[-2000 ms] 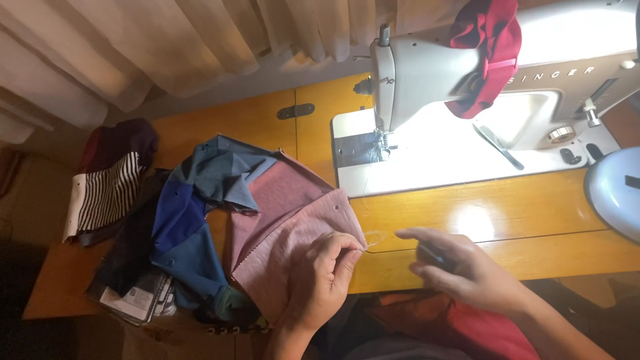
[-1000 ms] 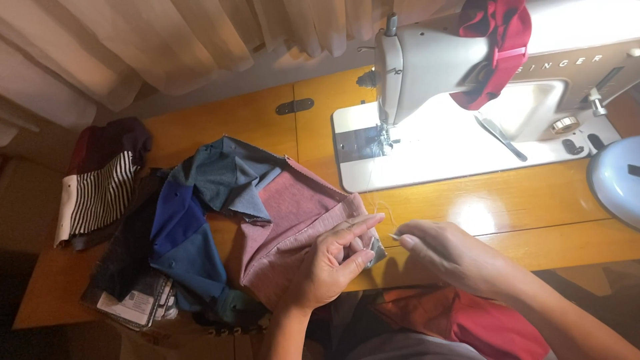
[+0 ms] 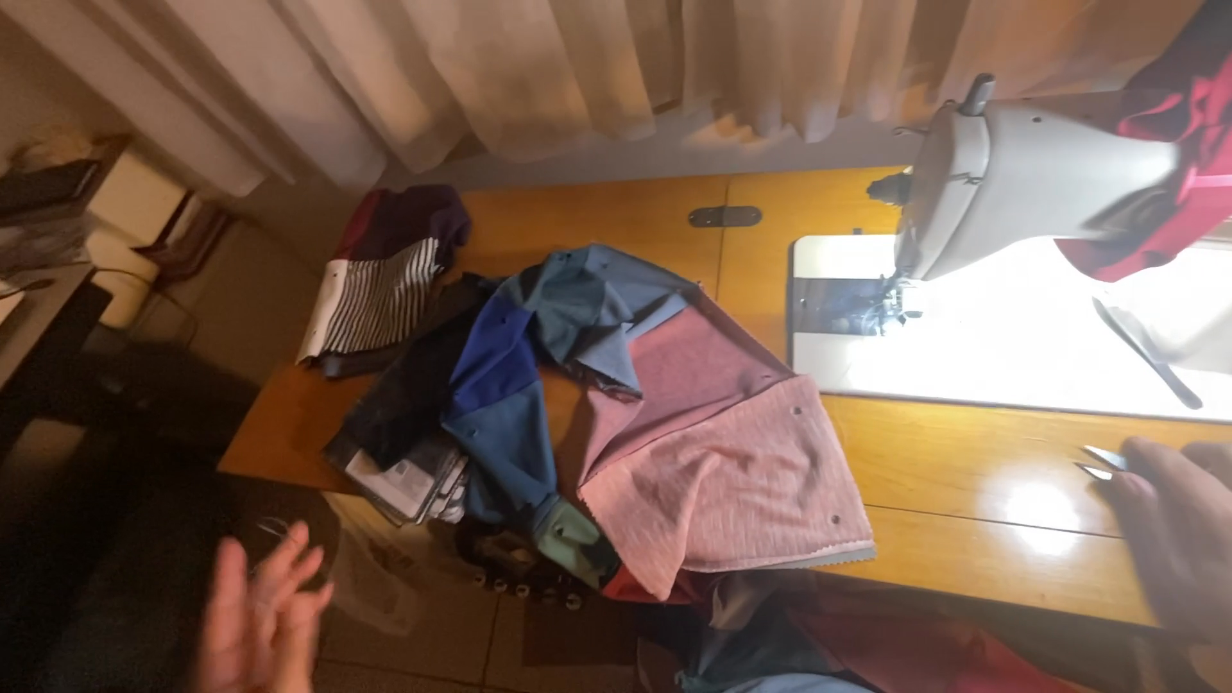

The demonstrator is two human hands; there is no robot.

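Off the table at the lower left is my left hand [image 3: 265, 611], its fingers apart and blurred, with what looks like thin thread trailing at the fingertips. My right hand [image 3: 1169, 520], at the right edge, holds small metal thread snips [image 3: 1099, 462], their two points parted above the wooden table. Between the hands a joined strip of fabric pieces curves over the table: a pink piece [image 3: 741, 472] nearest the right hand, then grey-blue, a royal blue piece [image 3: 493, 351], teal and green. Neither hand touches it.
A sewing machine [image 3: 1039, 183] with red cloth [image 3: 1184, 183] over its arm stands at the right. Striped and maroon fabric [image 3: 380, 289] lies at the table's far left. More cloth [image 3: 866, 645] is at the bottom. A plastic bag [image 3: 371, 577] hangs below the table edge.
My left hand has left the pink fabric's edge and moved left beyond the table. My right hand has moved away to the right. The view has swung left.
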